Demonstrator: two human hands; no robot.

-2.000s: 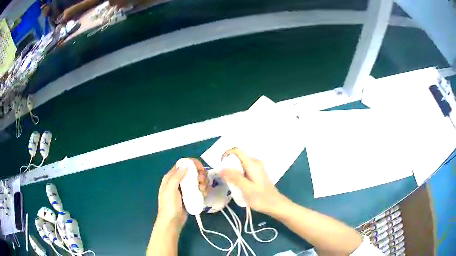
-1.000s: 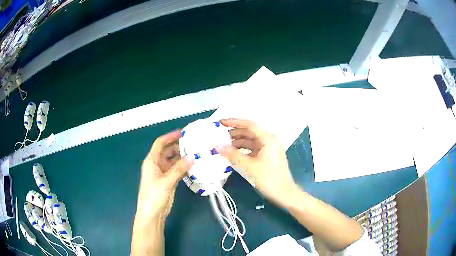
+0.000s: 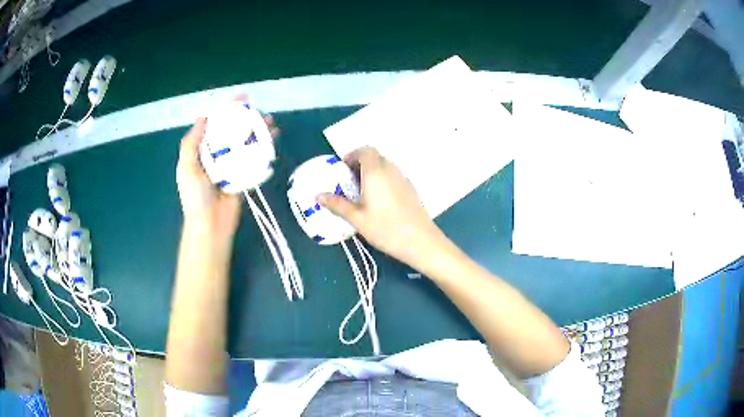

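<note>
Two bunches of white corded units with blue marks are in my hands. My left hand holds the left bunch from behind and its left side. Two pale cords hang from its lower end. My right hand grips the right bunch from the right, thumb on its front. White cords loop down from it. The bunches are apart, over the dark green bench. How many units each bunch has cannot be told.
Waiting units lie at the left bench edge. A pair of units lies on the belt beyond the pale rail. A tilted white sheet and larger sheets lie right. Packed units show low right, more low left.
The single mass held in both hands a second ago is now two separate bunches, one in each hand. My left hand has moved left and up. The view has tilted down, showing packed units at lower left.
</note>
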